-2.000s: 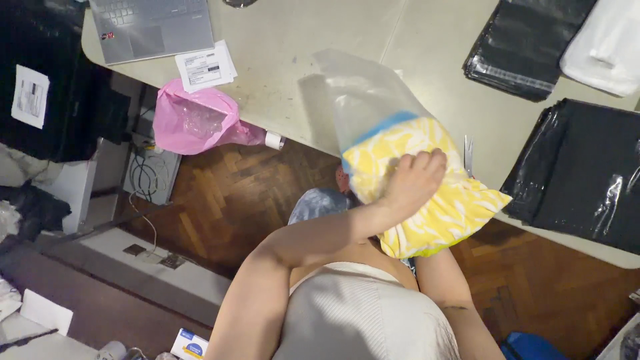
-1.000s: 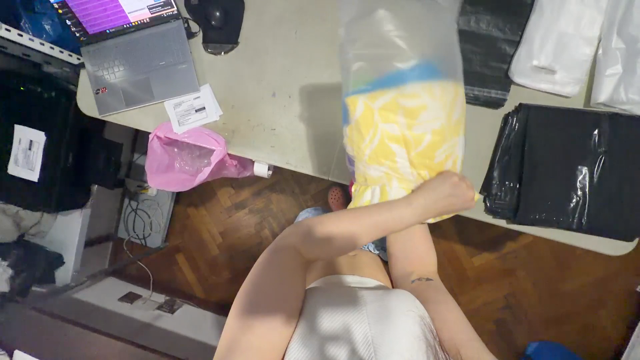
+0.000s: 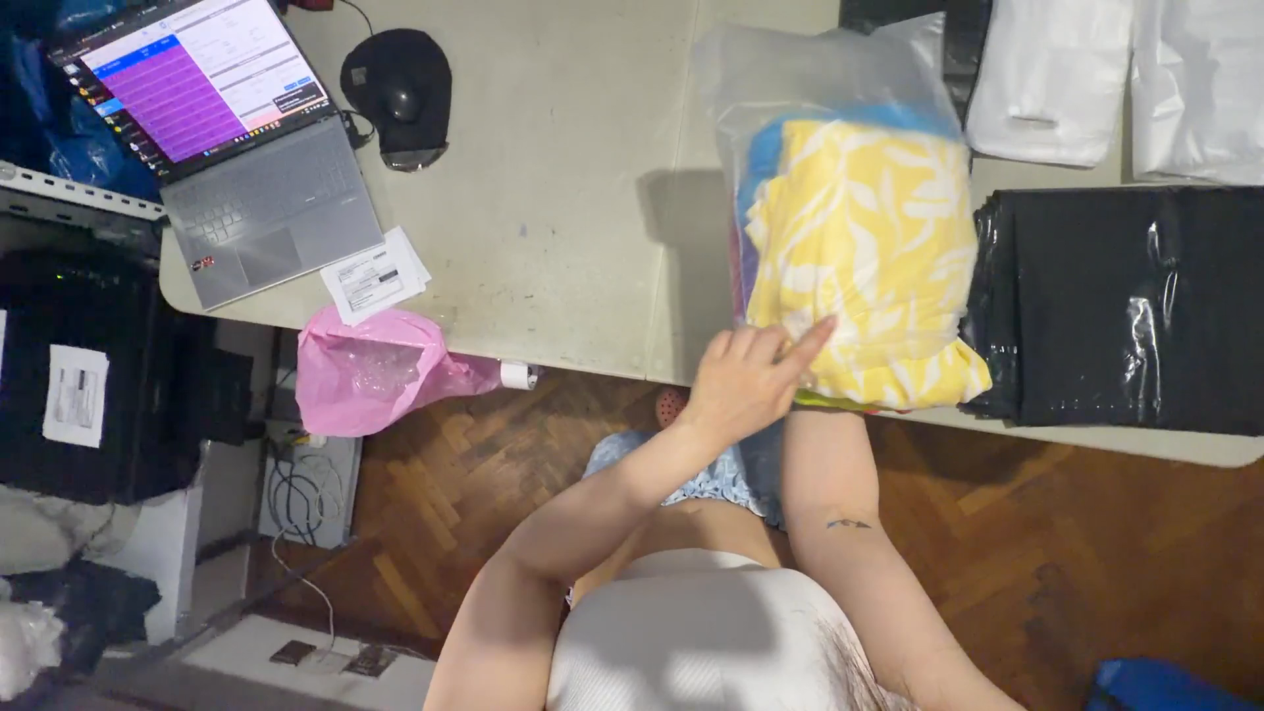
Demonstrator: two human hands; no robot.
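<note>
A clear plastic bag point(image 3: 790, 84) holds folded cloth, yellow with white leaf shapes point(image 3: 869, 247), with a blue piece behind it at the far end. The bundle is at the table's near edge, right of centre. My left hand point(image 3: 750, 380) touches its near left corner, the index finger stretched over the yellow cloth and the other fingers bent; whether they pinch the bag cannot be made out. My right forearm reaches beneath the bundle, which hides my right hand.
Black plastic bags point(image 3: 1106, 306) are stacked to the right, white plastic bags point(image 3: 1052, 79) beyond. An open laptop point(image 3: 286, 212), a mouse on a black pad point(image 3: 400, 99) and printed papers point(image 3: 370, 276) are at the left. A pink bag point(image 3: 370, 370) hangs at the table edge point(image 3: 612, 373).
My left hand has moved from the bundle's near right corner to its near left corner. The bag's top, stretched out away from me a second ago, now lies more slumped. The view has shifted.
</note>
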